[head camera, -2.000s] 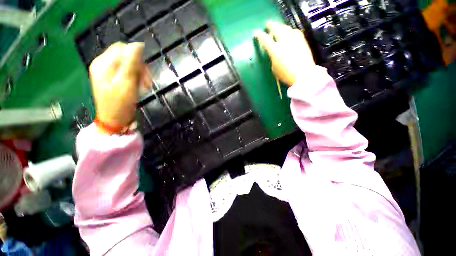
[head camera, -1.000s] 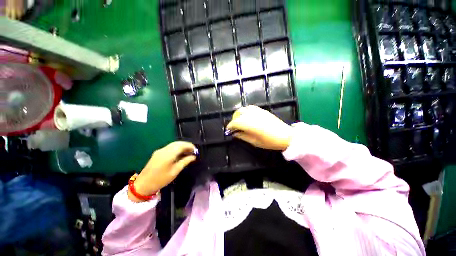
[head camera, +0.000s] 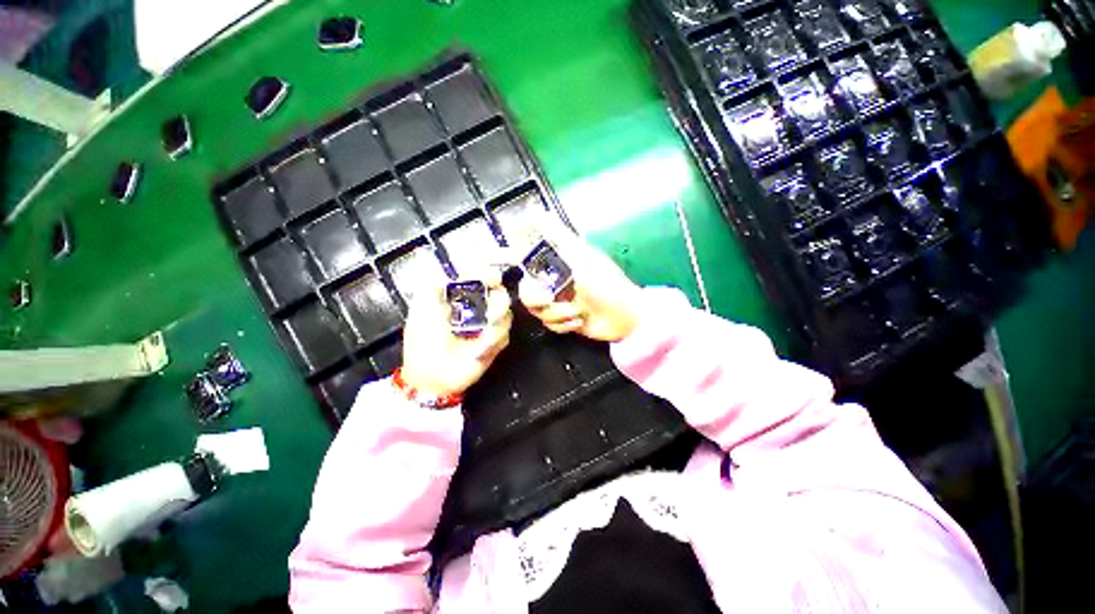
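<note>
My left hand (head camera: 447, 342) holds a small dark squarish unit (head camera: 466, 307) in its fingertips, glossy face up. My right hand (head camera: 582, 294) holds a second such unit (head camera: 548, 271), tilted, close to the first. Both hands are above the black blister tray (head camera: 282, 198) in front of my body. The tray's visible square pockets look empty; those under my hands are hidden. A second black tray (head camera: 841, 156) at the right has glossy units in many pockets.
Several loose units lie spaced along the green surface at the upper left, one near the tray (head camera: 267, 96). Spare units (head camera: 216, 384), a white slip (head camera: 235, 451), a white roll (head camera: 132, 506) and a red fan (head camera: 27, 498) are left. An orange fixture (head camera: 1057, 168) and white bottle (head camera: 1016, 58) are right.
Since one second ago, my hands have come together over the tray, each now clearly showing a unit. The camera view has turned and shifted, bringing the loose units and orange fixture into view.
</note>
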